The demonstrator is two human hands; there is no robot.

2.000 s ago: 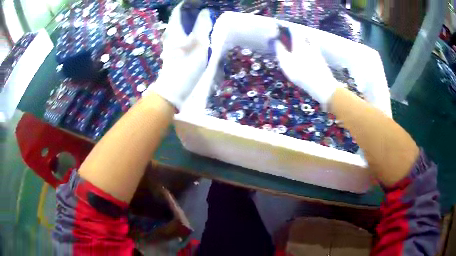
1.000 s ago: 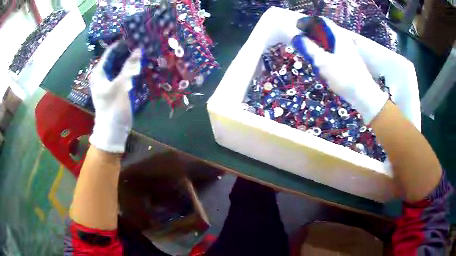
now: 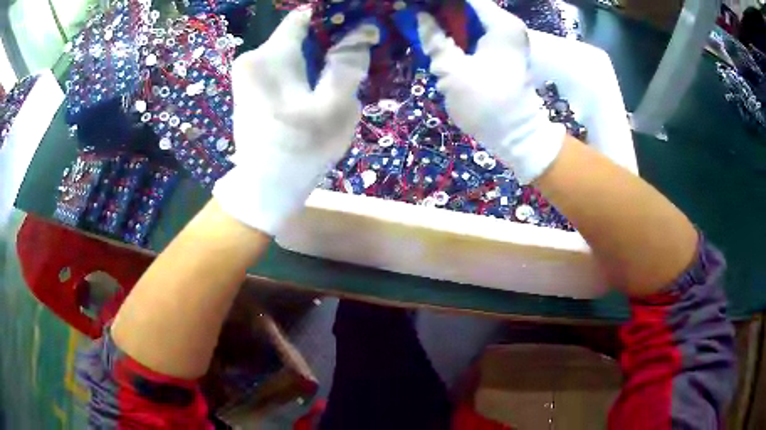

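Note:
My left hand [image 3: 290, 126], in a white glove with blue fingertips, holds a blue PCB panel [image 3: 357, 15] over the back of the white foam box [image 3: 437, 237]. The top of the panel is cut off by the picture's edge. My right hand [image 3: 495, 97], gloved alike, is close against the panel's right side. It is closed around a hand tool [image 3: 456, 23], of which only a red part shows. Loose single boards [image 3: 420, 168] with red wires and silvery discs fill the box below both hands.
PCB panels with wires [image 3: 189, 92] are stacked left of the box, with smaller panels [image 3: 118, 197] near the table's left edge. A red stool [image 3: 63, 273] stands at the left. An open carton [image 3: 269, 353] is below the table. A pale post [image 3: 672, 76] rises at the right.
A second ago my left hand held a panel over the piles at the left. It has moved right with a panel to the box, and my hands are now together. The view has shifted too.

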